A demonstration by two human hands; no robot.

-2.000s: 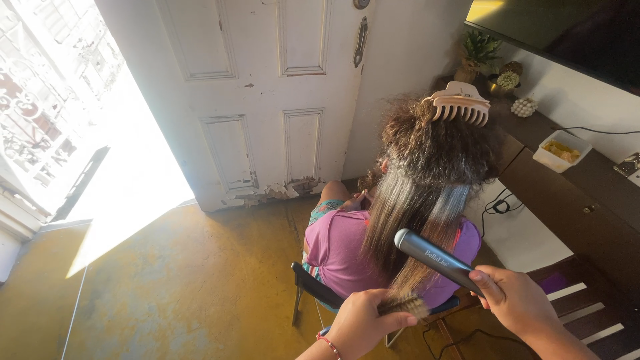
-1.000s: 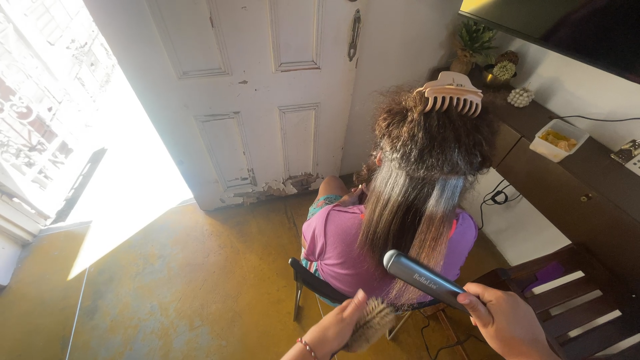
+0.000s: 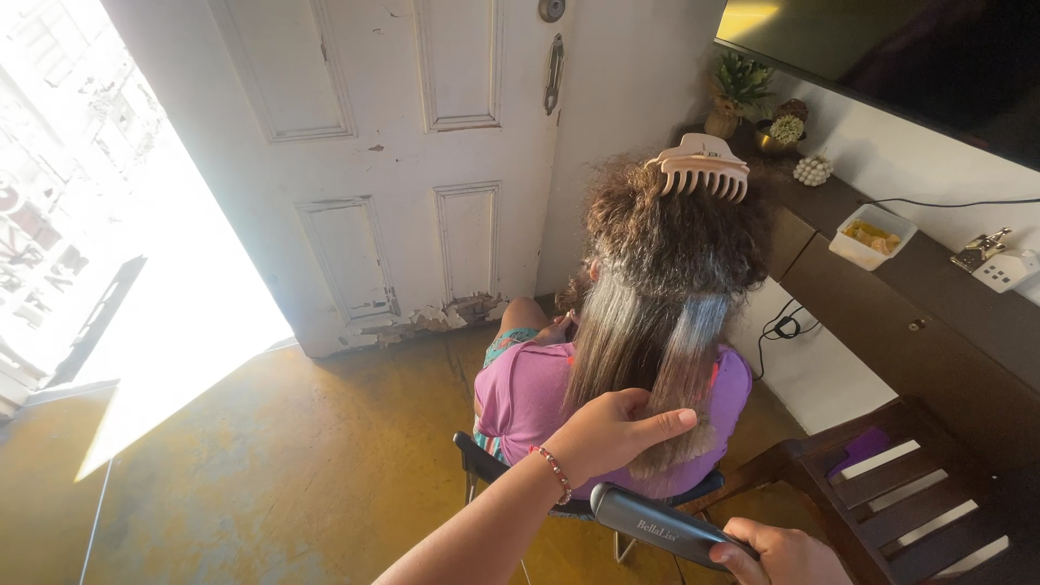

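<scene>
A person in a pink-purple top (image 3: pixel 520 398) sits with their back to me. Their hair (image 3: pixel 682 227) is curly above, with straight lengths hanging below, and a beige claw clip (image 3: pixel 703 166) holds the top. My left hand (image 3: pixel 621 431) is at the lower lengths, thumb extended; a pale-bristled brush (image 3: pixel 682 451) shows at the strands under it, its handle hidden by the hand. Low at the right, my right hand (image 3: pixel 772 552) grips a dark BellaLiss flat iron (image 3: pixel 662 524), whose plates look closed and are below the hair, apart from it.
A folding chair (image 3: pixel 479 459) carries the person. A slatted wooden chair (image 3: pixel 902 496) stands at the right, beside a dark cabinet (image 3: pixel 934 301) with a plastic tub (image 3: pixel 873 236) on it. A white door (image 3: pixel 390 162) stands behind; cables (image 3: pixel 784 325) hang under the cabinet.
My left hand has moved up from below the hair ends onto the lower lengths. The flat iron, near the ends earlier, is now lower and away from the hair.
</scene>
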